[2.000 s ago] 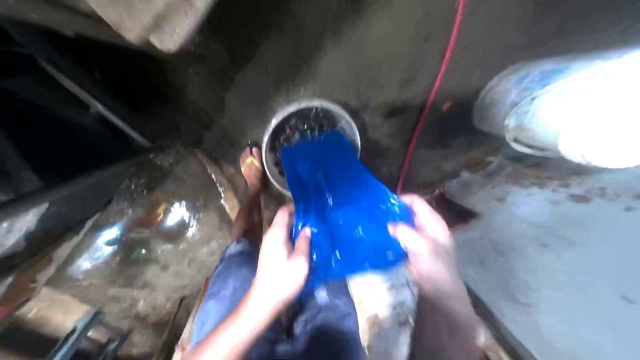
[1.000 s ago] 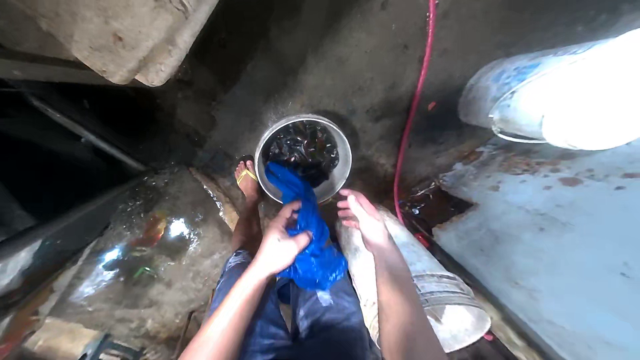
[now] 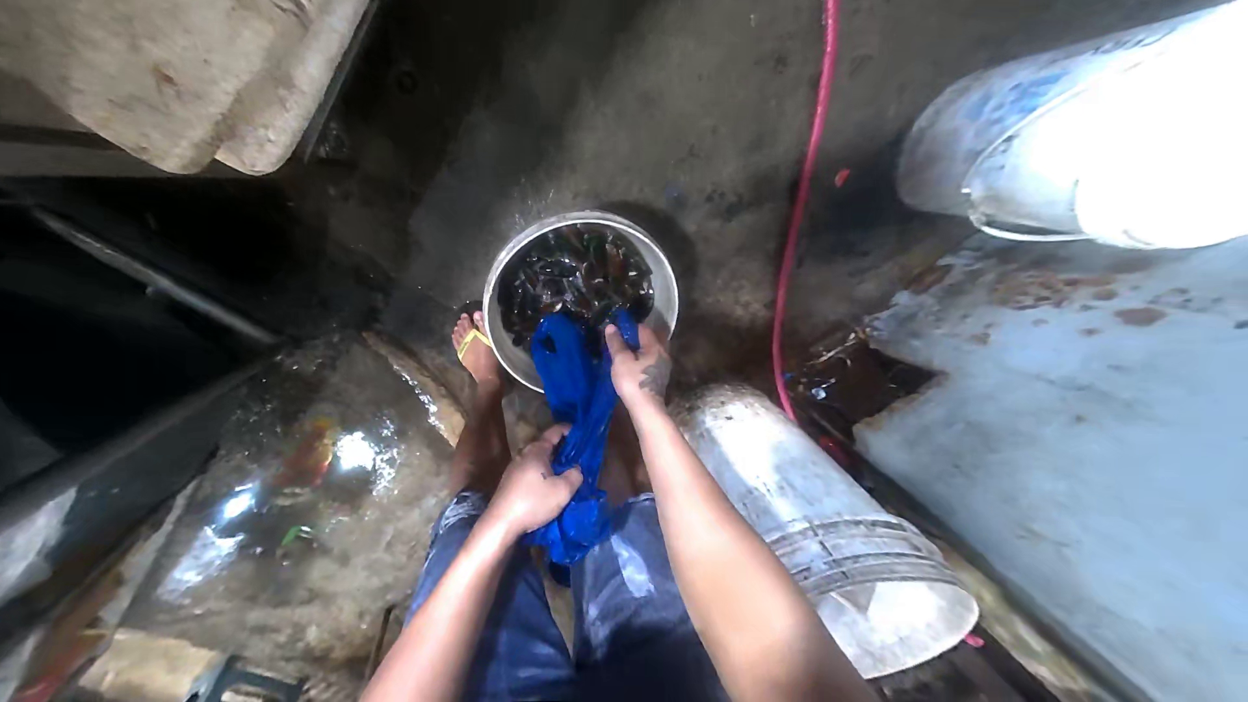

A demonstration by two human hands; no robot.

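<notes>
A blue plastic bag point(image 3: 577, 390) hangs bunched from the rim of a round pale bucket point(image 3: 666, 278) down over my lap. My left hand point(image 3: 539, 485) grips its lower part. Its upper edge is pinched between thumb and fingers of my right hand point(image 3: 638, 363), over the near right side of the bucket. Inside the bucket lies a heap of dark, wet, glossy pieces point(image 3: 575, 278); what they are I cannot tell for certain. The bag's top covers some of them.
A white plastic bucket point(image 3: 829, 517) lies on its side right of my legs. More white buckets point(image 3: 1024, 136) lie at the upper right. A red hose point(image 3: 802, 195) crosses the wet floor. My sandalled foot point(image 3: 476, 346) is beside the bucket, and a wet slab point(image 3: 292, 487) is at left.
The bag was spread wide between both hands, then bunched in my left hand with my right hand apart from it. My right hand has since taken hold of its upper edge.
</notes>
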